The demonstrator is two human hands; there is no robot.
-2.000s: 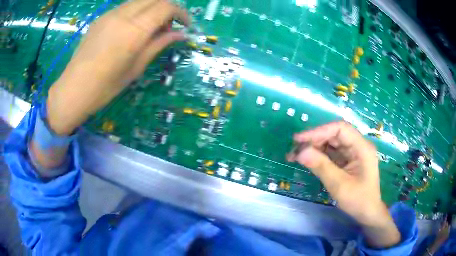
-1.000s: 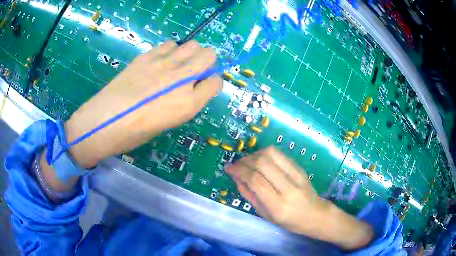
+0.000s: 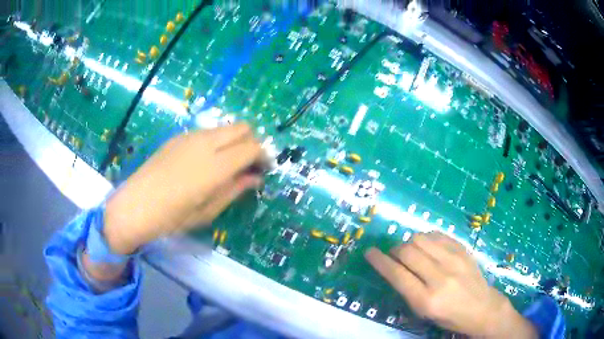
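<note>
A large green circuit board [image 3: 424, 149] with white markings lies before me. My left hand [image 3: 185, 182], blurred, is over its left part, thumb and fingers bent together at small dark and pale parts; whether it holds anything is unclear. A light blue wrist strap [image 3: 99, 240] is round that wrist. My right hand [image 3: 444, 285] is low over the board, index finger extended, right of a group of yellow capacitors [image 3: 334, 237]; its palm is hidden. Square pale parts [image 3: 355, 306] line the near edge.
Black strips lie across the boards at the left [image 3: 147, 83] and upper middle [image 3: 334, 76]. A blurred blue cord [image 3: 248, 56] runs above my left hand. Pale rails border the near side [image 3: 265, 291] and far side [image 3: 463, 63]. Red parts [image 3: 523, 56] show beyond the far rail.
The view has shifted, and more of the far rail shows. The blue cord no longer crosses my left hand. My right hand has moved right, away from the yellow capacitors, with its index finger now extended.
</note>
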